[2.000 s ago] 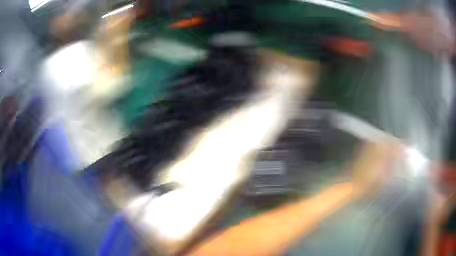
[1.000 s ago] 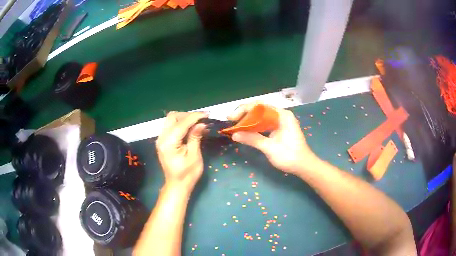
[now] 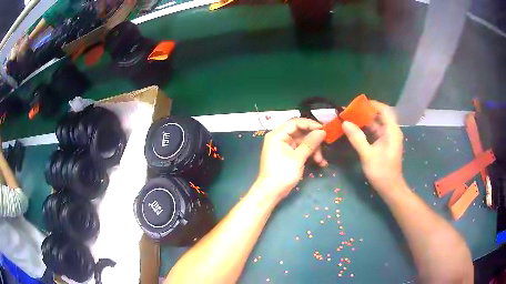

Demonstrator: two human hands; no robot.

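My left hand (image 3: pixel 286 152) pinches the lower left end of an orange strap (image 3: pixel 359 112) between thumb and fingers. My right hand (image 3: pixel 383 147) holds the strap's wider upper part. A thin black curved trim ring (image 3: pixel 317 104) shows behind the strap and the left fingers; part of it is hidden. The hands are above the bench near the white edging. Two round black speakers (image 3: pixel 166 141) stand one behind the other left of my hands, with pale rings and logos on their end faces and orange marks on their sides.
A cardboard tray (image 3: pixel 150 255) with white lining holds stacked black rings (image 3: pixel 72 213) at left. Loose orange straps (image 3: pixel 465 173) lie crossed at right. Small orange pieces (image 3: pixel 339 244) dot the bench. A post (image 3: pixel 435 55) stands behind. Black units lie on the conveyor; another person's arm shows far left.
The view has shifted, so the tray and speakers sit farther right. The strap was a folded loop in my right hand; now both hands hold it, flatter, with the ring behind.
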